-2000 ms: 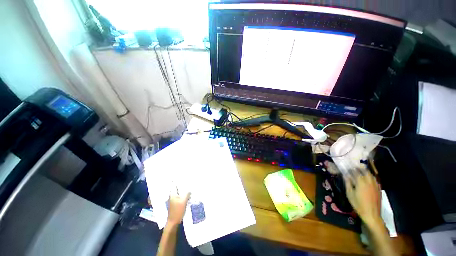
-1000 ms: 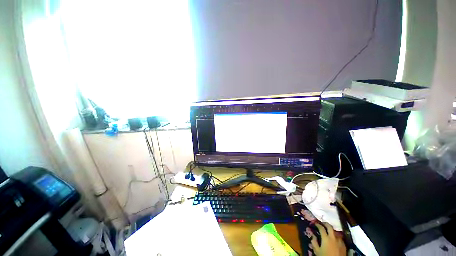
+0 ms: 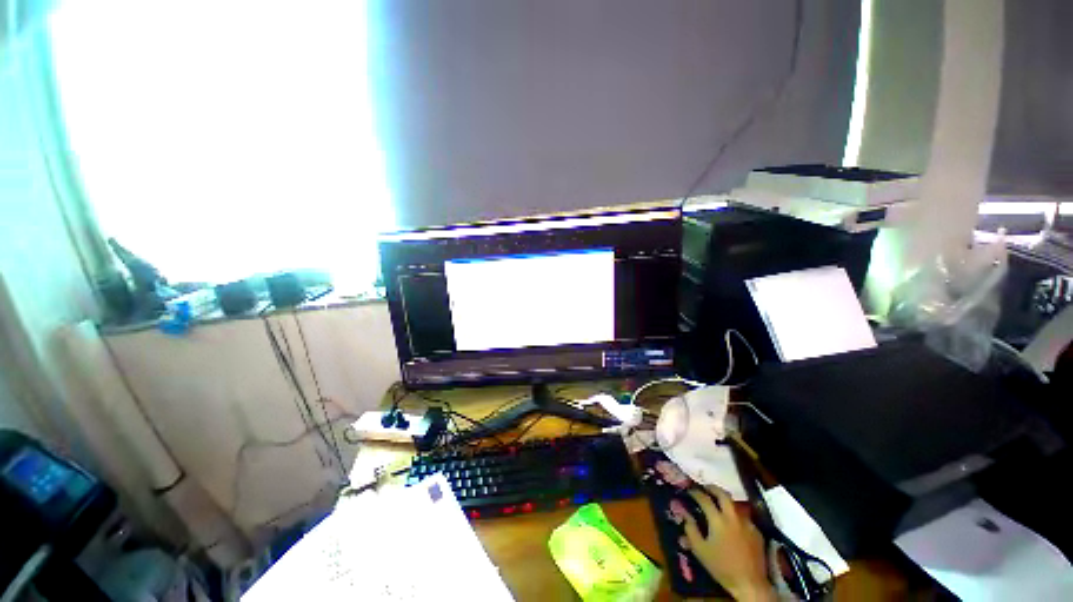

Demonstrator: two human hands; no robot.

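My right hand (image 3: pixel 724 543) rests on a dark computer mouse (image 3: pixel 692 513) on the black mouse pad with a reddish pattern (image 3: pixel 686 567), right of the keyboard. My left hand is not in view. Large white paper sheets (image 3: pixel 382 547) with faint marks lie left of and in front of the black backlit keyboard (image 3: pixel 518 474), cut off by the lower edge. The wide monitor (image 3: pixel 532 302) shows a white window on a dark screen.
A green-yellow tissue pack (image 3: pixel 602 557) lies between the sheets and the mouse pad. A black printer (image 3: pixel 877 412) stands at the right, with a white sheet (image 3: pixel 812 313) on it. Cables and a white power strip (image 3: pixel 388 426) lie behind the keyboard. A bright window is at the left.
The view has tilted up and turned right. My right hand has gone from the white items behind the mouse pad to the mouse. My left hand, earlier on the sheets, has left the picture.
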